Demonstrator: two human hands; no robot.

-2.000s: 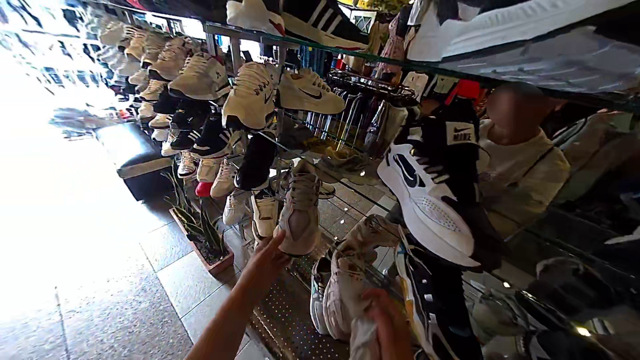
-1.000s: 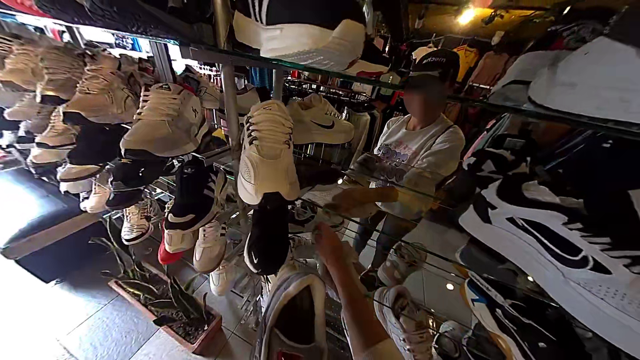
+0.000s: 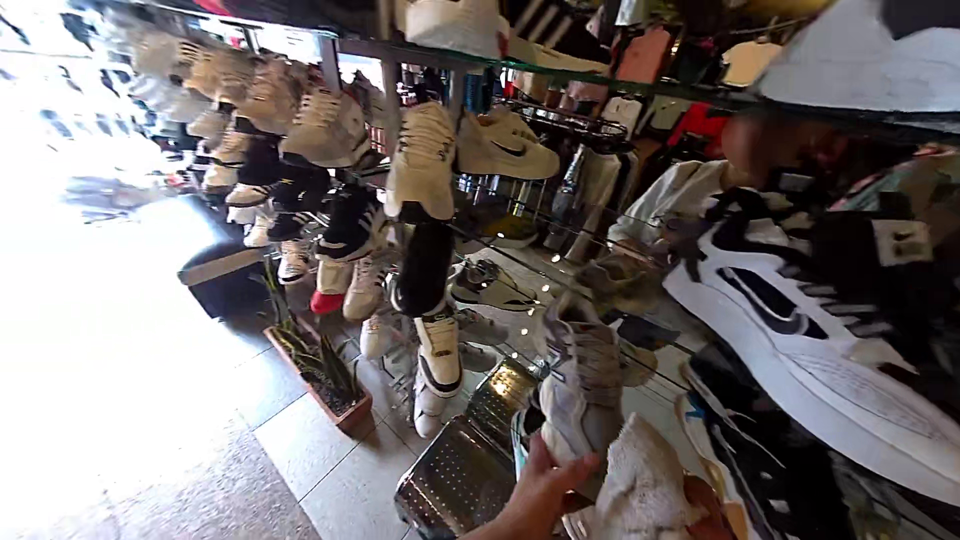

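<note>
My left hand (image 3: 551, 480) grips the toe end of a beige-grey sneaker (image 3: 589, 375), which points toward me below the glass shelf. Just right of it, my right hand (image 3: 705, 510) holds a whitish cloth (image 3: 645, 487) beside the sneaker's toe; that hand is partly hidden by the cloth. Behind my left hand, part of another sneaker (image 3: 527, 416) shows. To the right, a white and black Nike sneaker (image 3: 810, 337) lies close to the camera. A cream sneaker (image 3: 424, 161) stands on the shelf further left.
Rows of sneakers (image 3: 322, 127) run along glass shelves (image 3: 555, 75). A planter box (image 3: 322, 379) stands on the tiled floor, near a perforated metal bench (image 3: 450, 472) and a dark padded bench (image 3: 225, 270). A person in a light top (image 3: 675, 195) appears behind the shelves, near hanging clothes.
The view has swung considerably. One second ago a hand reached in toward the shelf above a light shoe in front; now my left hand grips the beige-grey sneaker and the cloth is in sight.
</note>
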